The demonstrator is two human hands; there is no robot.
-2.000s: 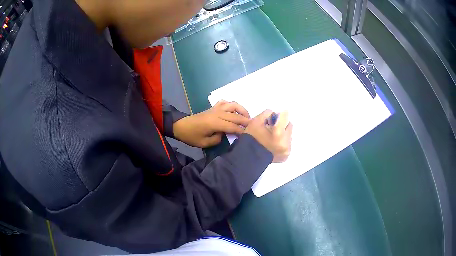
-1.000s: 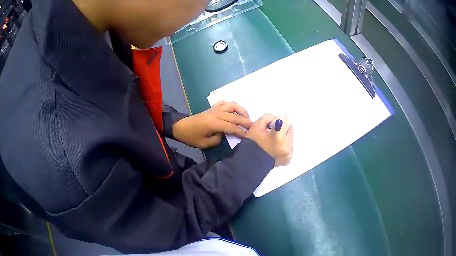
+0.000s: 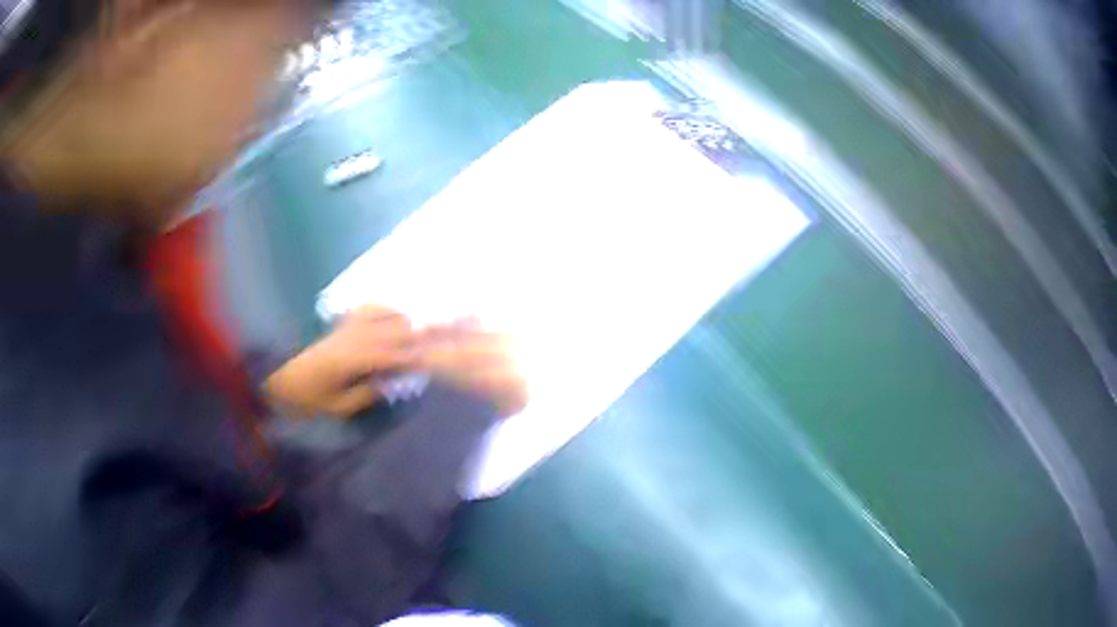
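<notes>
Neither of my hands is in view. In front of me, the clipboard with overexposed white paper lies slanted on the green bench. Its blurred metal clip is at the upper right end. Another person's two hands rest on the near left part of the paper, close together. Motion blur hides whether a pen is held. A small round part lies on the bench left of the clipboard.
The other person in a dark jacket with a red collar fills the left side. A clear plastic tray is at the upper left. Curved metal rails run along the right. A white, blue-edged thing shows at the bottom edge.
The whole view has shifted and blurred, so the clipboard, the other person and the round part appear further left. The pen seen earlier in the other person's hand cannot be made out.
</notes>
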